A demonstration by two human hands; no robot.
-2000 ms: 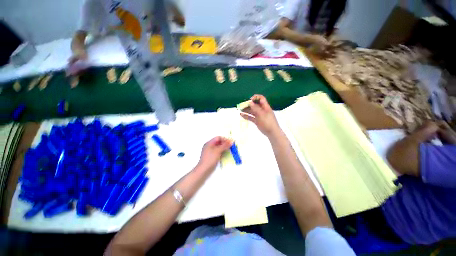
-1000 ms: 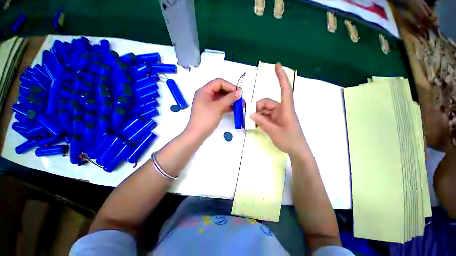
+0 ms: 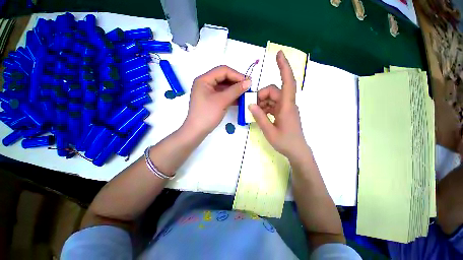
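Note:
My left hand [image 3: 219, 96] pinches the top end of a blue cylinder [image 3: 241, 111], held upright, with thin wire leads [image 3: 251, 67] rising above the fingers. My right hand [image 3: 282, 109] holds a small pale adhesive piece [image 3: 252, 105] by thumb and bent fingers against the cylinder's right side, index finger pointing up. A long yellow sheet [image 3: 263, 175] lies beneath both hands. A dark round disc [image 3: 230, 128] lies left of the sheet. Another disc [image 3: 170, 94] lies beside a loose blue cylinder [image 3: 171, 77].
A large heap of blue cylinders [image 3: 76, 86] covers the left of the white surface. A stack of yellow sheets [image 3: 388, 157] lies at right. A grey post [image 3: 182, 23] stands at the back, before the green belt [image 3: 284, 23]. Another person's arm shows at the right edge.
The view has tilted down since the first frame. A pale piece now shows against the cylinder's side. My right hand has come closer to the cylinder.

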